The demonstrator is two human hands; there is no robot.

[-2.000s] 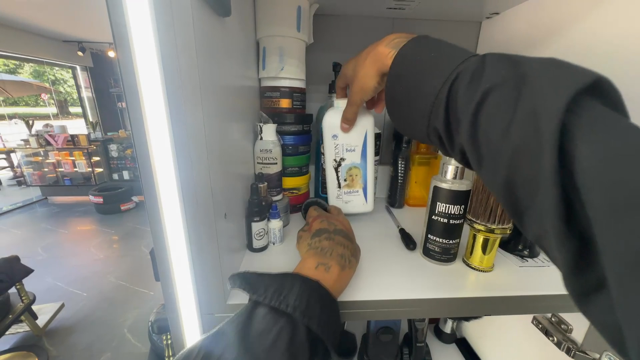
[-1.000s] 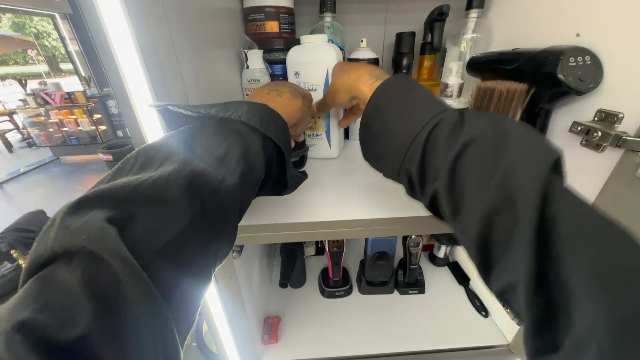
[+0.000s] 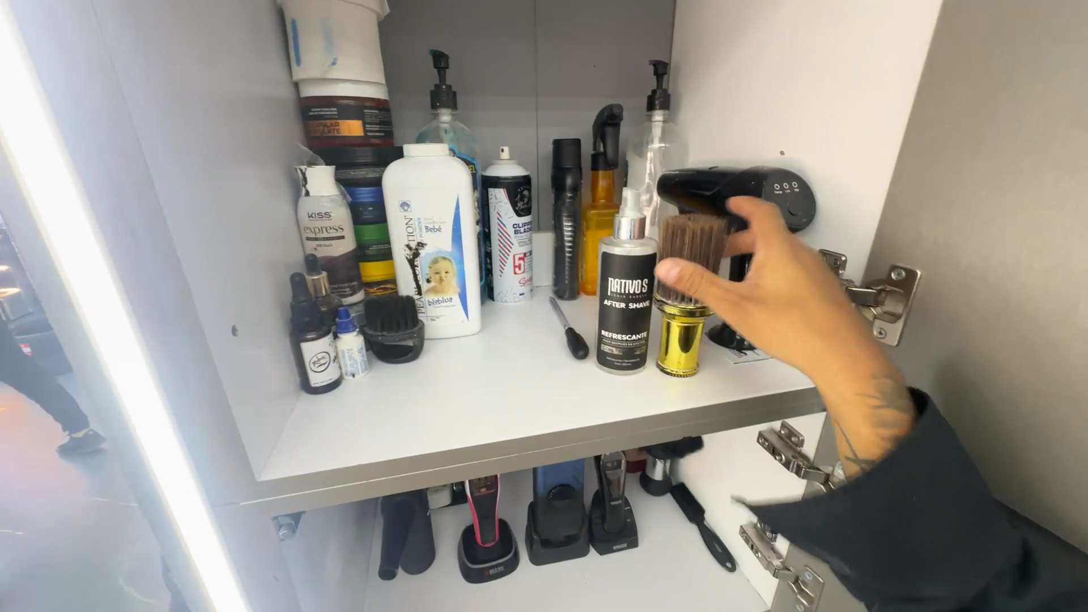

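Note:
My right hand (image 3: 765,289) is spread at the brown-bristled neck brush with a gold handle (image 3: 682,336), its thumb in front of the bristles and fingers behind; whether it grips is unclear. Just left of the brush stands an after shave spray bottle (image 3: 626,319). Behind my hand is a black hair dryer (image 3: 722,191). A white baby powder bottle (image 3: 433,246) stands at the shelf's left, with a small black brush (image 3: 393,330) by its base. A black-handled thin tool (image 3: 569,331) lies mid-shelf. My left hand is out of view.
Dropper bottles (image 3: 314,340), stacked jars (image 3: 347,119), a spray can (image 3: 508,234) and pump bottles (image 3: 653,144) stand around the shelf. Below are clippers on stands (image 3: 487,544). Metal hinges (image 3: 888,297) stick out at the right. A person's leg (image 3: 42,391) shows at far left.
Both hands have come away from the powder bottle, which stands on the shelf. My right hand has moved right to the gold-handled brush; my left hand has left the view.

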